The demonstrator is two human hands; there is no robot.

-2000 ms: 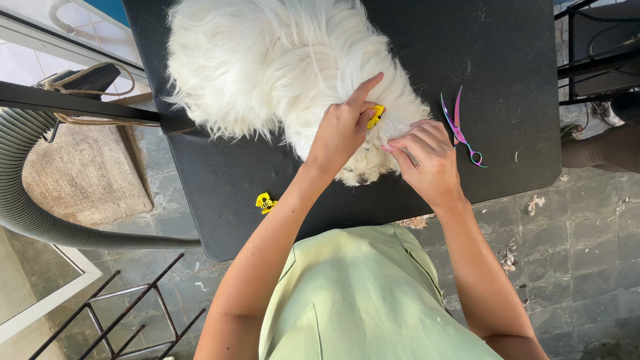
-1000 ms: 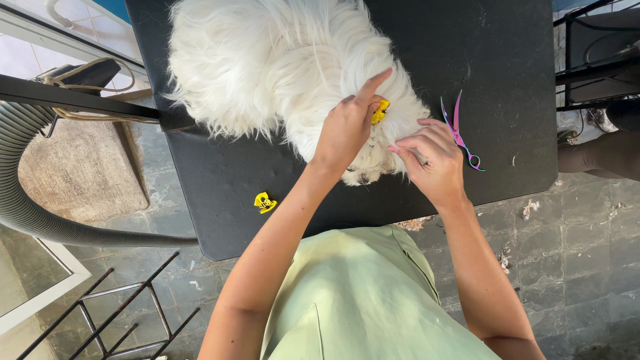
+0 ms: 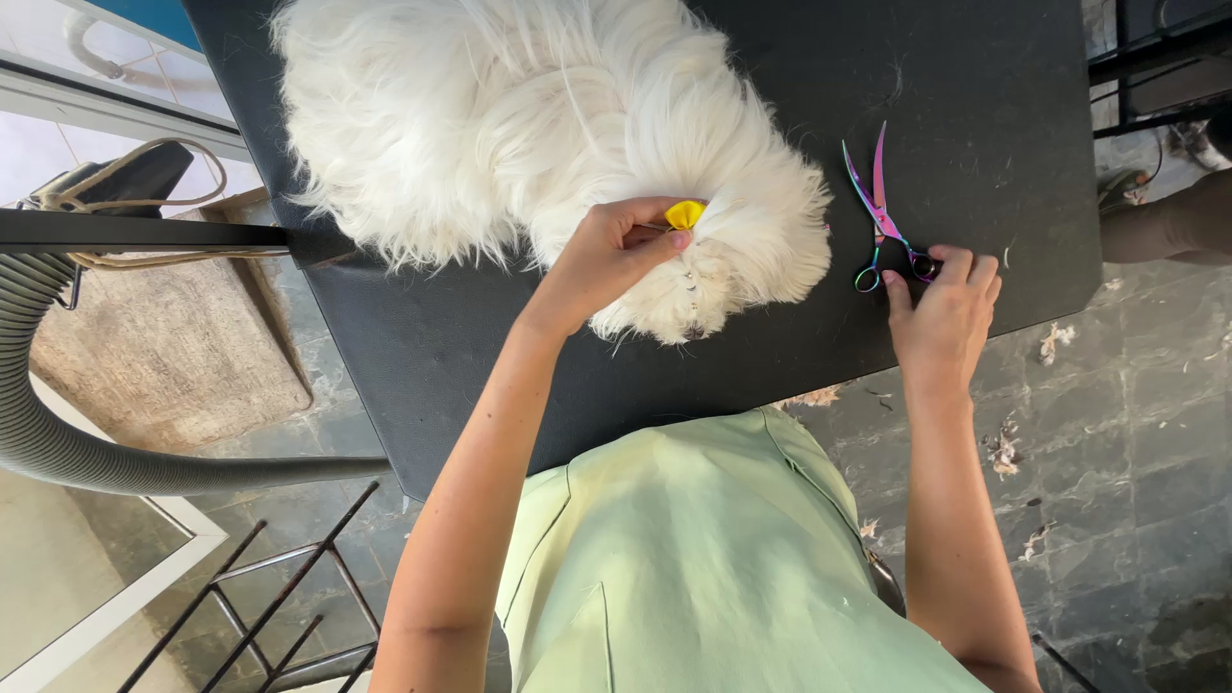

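Observation:
A long-haired white dog (image 3: 539, 135) lies on a black grooming table (image 3: 443, 385), its head toward the near edge. At the dog's head, my left hand (image 3: 616, 252) pinches a yellow bow (image 3: 684, 215) between thumb and forefinger. My right hand (image 3: 945, 313) is at the finger rings of a pair of iridescent curved scissors (image 3: 884, 212), with thumb and fingertips at the rings. The scissors lie on the table to the right of the dog, blades slightly apart. Whether the fingers grip them firmly cannot be told.
A ribbed grey hose (image 3: 58, 438) curves at the left, near a beige mat (image 3: 173, 337). A metal rack (image 3: 279, 597) stands below it. Hair tufts (image 3: 1004, 448) lie on the tiled floor. Another person's limb (image 3: 1165, 226) shows at the right edge.
My right hand has moved right, from the dog's head to the scissors. The second yellow bow, earlier on the table left of my left arm, no longer shows there.

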